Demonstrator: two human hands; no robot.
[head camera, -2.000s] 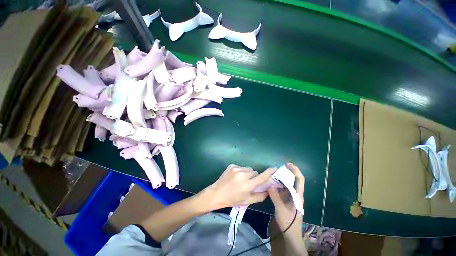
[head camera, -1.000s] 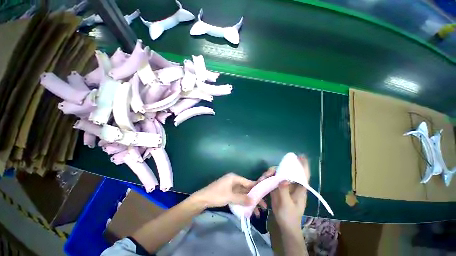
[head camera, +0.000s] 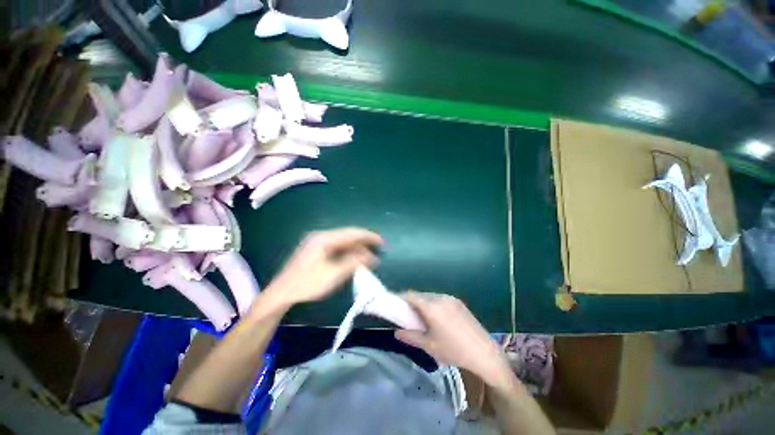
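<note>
A white eared headband shell (head camera: 381, 304) is held above the bench's near edge, in front of my lap. My right hand (head camera: 450, 333) grips its right part and covers that end. My left hand (head camera: 327, 263) is above and left of the shell's pointed ear, fingers partly curled and slightly blurred; whether it touches the shell is hard to tell. The pink cover is not clearly visible on the held piece. A large heap of pink headband covers (head camera: 293, 180) lies on the bench at left.
White wired shells (head camera: 692, 212) lie on a cardboard sheet (head camera: 595, 212) at right. White eared parts (head camera: 302, 28) sit on the green conveyor (head camera: 476, 59) beyond the bench. Stacked cardboard dividers (head camera: 34, 229) stand far left. A blue crate (head camera: 140, 374) and a cardboard box (head camera: 586, 374) are below the bench.
The held headband has turned so its white ear points up and left. My left hand has moved off its left part, up and to the left. The view has shifted right.
</note>
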